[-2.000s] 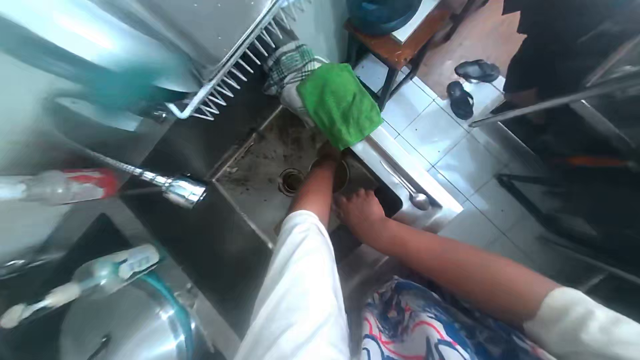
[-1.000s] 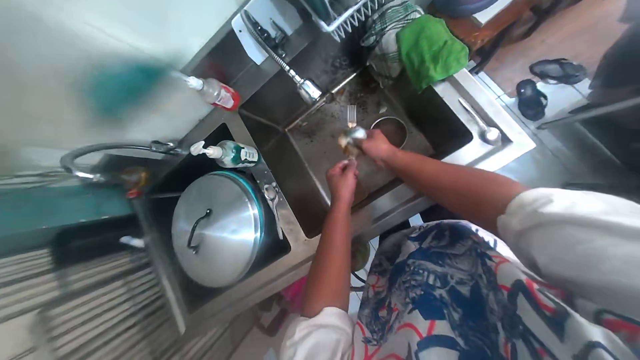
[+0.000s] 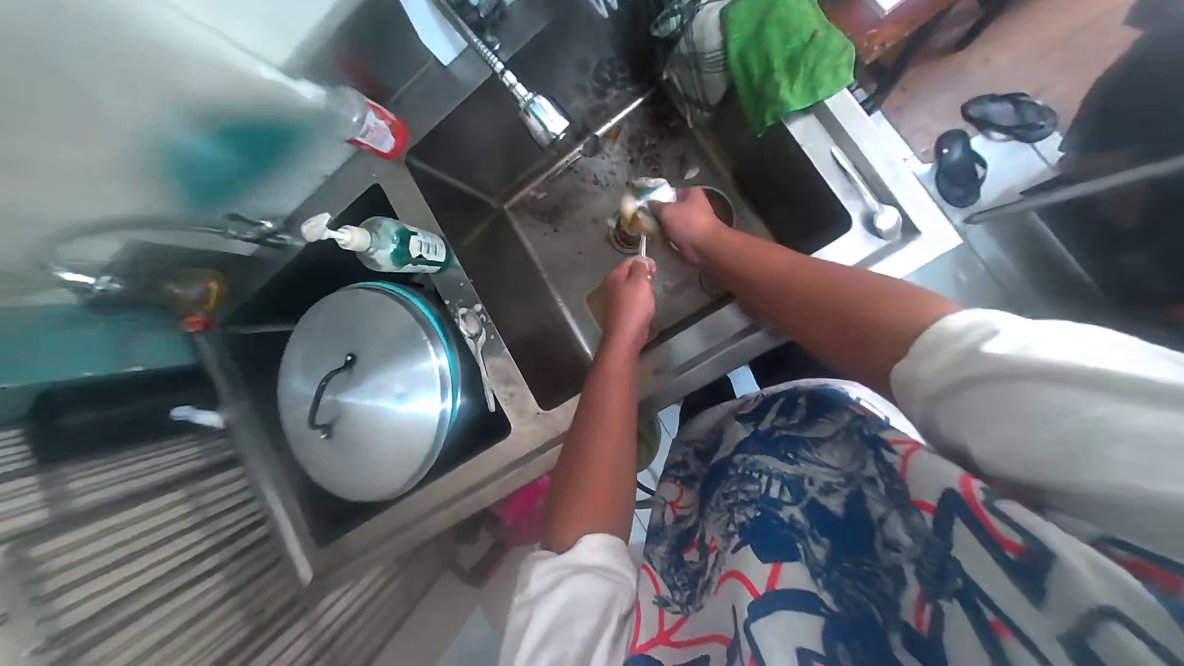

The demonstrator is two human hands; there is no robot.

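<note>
My left hand (image 3: 631, 294) grips the thin handle of a utensil (image 3: 643, 244), held over the right basin of a steel sink (image 3: 569, 268). Around the utensil's far end, my right hand (image 3: 686, 222) presses a crumpled white and green sponge or cloth (image 3: 650, 194); that end is hidden, so its kind cannot be told. Beneath the hands lies the drain (image 3: 625, 237), and a round bowl or pan (image 3: 718, 205) is partly covered by my right hand. A flexible faucet's spray head (image 3: 544, 120) hangs beyond them over the basin.
Left of the basin are a lidded steel pot (image 3: 361, 393), a pump bottle of green liquid (image 3: 402, 245) and a spoon (image 3: 476, 347). A red-labelled bottle (image 3: 377, 129) stands by the wall. On the right rim lie a ladle or large spoon (image 3: 869, 196) and a green cloth (image 3: 786, 60).
Two seconds ago my hands were low in the basin by the near right corner; now both are together over the drain, with the utensil between them. The view has swung left.
</note>
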